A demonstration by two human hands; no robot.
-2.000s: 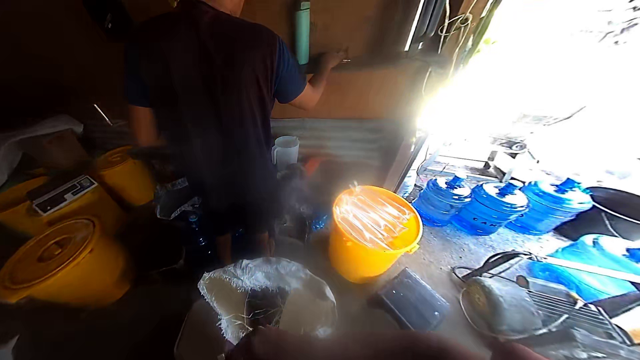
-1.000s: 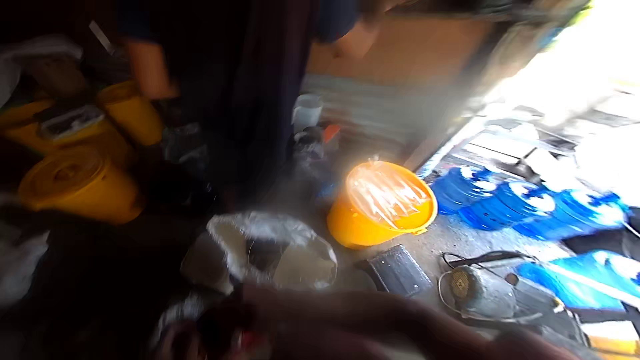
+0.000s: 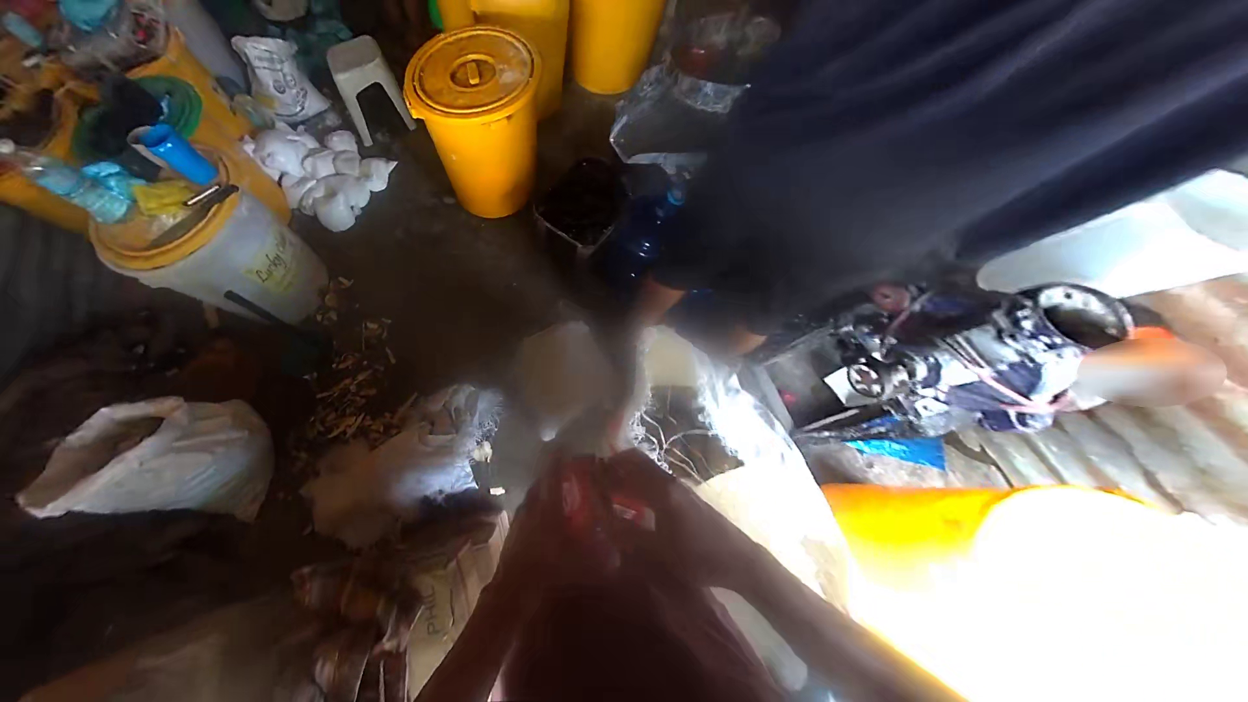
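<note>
My left hand (image 3: 561, 497) and my right hand (image 3: 648, 487) are close together at the lower middle, both dark and blurred. A small red item (image 3: 580, 497) with a pale patch shows between and on them; which hand grips it I cannot tell. Just beyond and to the right lies an open white woven sack (image 3: 726, 400) with wiry strands inside. A pale, blurred shape (image 3: 564, 375) is above my hands. To their left, a crumpled clear plastic bag (image 3: 444, 468) lies on the floor.
Another person in dark clothing (image 3: 877, 127) stands close at the upper right. Yellow lidded buckets (image 3: 483, 146) and a white stool (image 3: 369, 73) are farther back. Greasy machine parts (image 3: 926, 361) lie right, above a yellow bucket (image 3: 907, 517). An open white sack (image 3: 195, 458) and scattered chips (image 3: 351, 380) are left.
The view has swung strongly downward and left. My hands now show together near the middle; one second ago they were blurred at the bottom edge.
</note>
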